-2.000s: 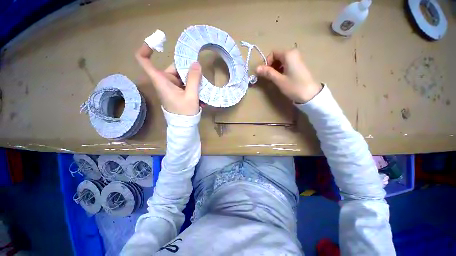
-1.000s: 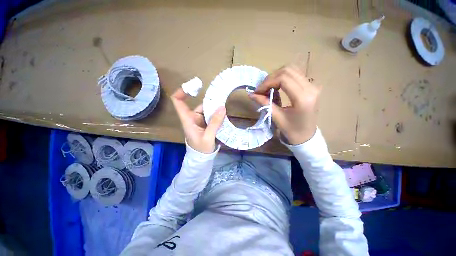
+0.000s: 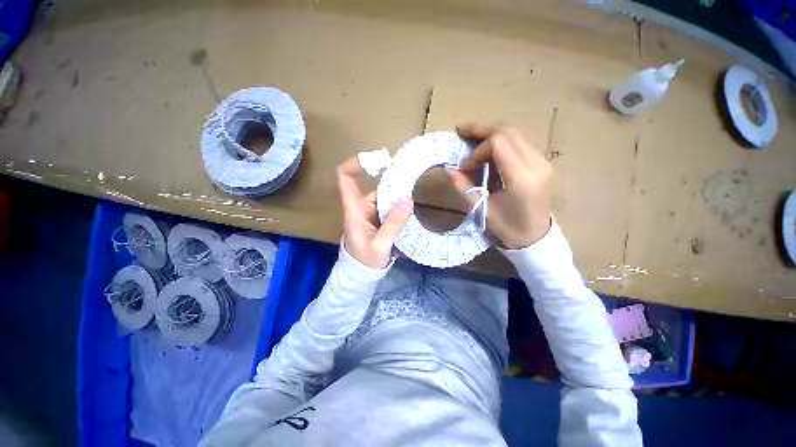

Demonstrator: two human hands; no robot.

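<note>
A white wrapped coil is held over the bench's near edge, its flat face up. My left hand grips its left rim, thumb on top. A white wad sits at my left index fingertip. My right hand holds the coil's right side, with thumb and fingertips pinching at the inner edge. Whitish lead wires show beside the right thumb; their ends are partly hidden by the fingers. A coil stack with looped wires on top lies on the bench at the left.
A white glue bottle stands at the back right, near another coil; a further one is cut off by the right edge. A blue bin with several coils is at lower left, a small bin under the bench at right.
The coil has come from a raised, tilted pose to flatter and nearer the bench edge. My right hand has moved from the loose wires onto the coil's right side. The view has shifted.
</note>
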